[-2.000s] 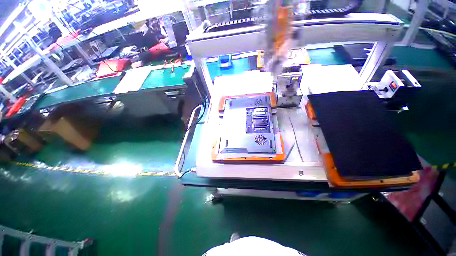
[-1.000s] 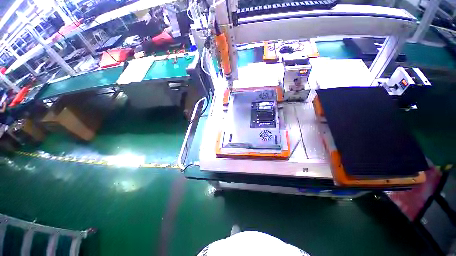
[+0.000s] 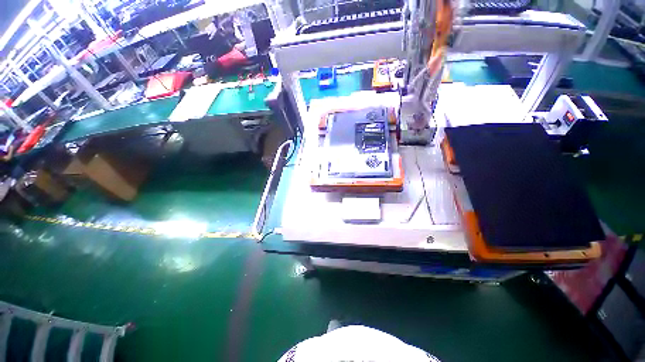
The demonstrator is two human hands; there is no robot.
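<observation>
No hand shows in the picture; only a white, bright rounded shape (image 3: 361,345) is at the bottom edge. A grey laptop (image 3: 342,145), bottom side up, lies in an orange-edged fixture (image 3: 357,188) on the left of the white machine table. Its dark bay (image 3: 373,137) and a round fan grille show. The machine head (image 3: 419,106), with an orange part, stands just right of the laptop. A large black pad (image 3: 523,187) covers the orange fixture (image 3: 532,254) on the right.
A white overhead gantry (image 3: 346,47) spans the table. A small white-black box (image 3: 570,117) stands right of it. A green workbench (image 3: 127,121) runs back left. A metal handle (image 3: 71,327) is at the lower left, a red-white patterned deck (image 3: 583,283) at the lower right, and cartons (image 3: 112,177) on the floor.
The machine head moved left, then back right past the laptop. The left fixture with the laptop has shifted back, and a pale block shows in front of it. The black pad stays on its fixture.
</observation>
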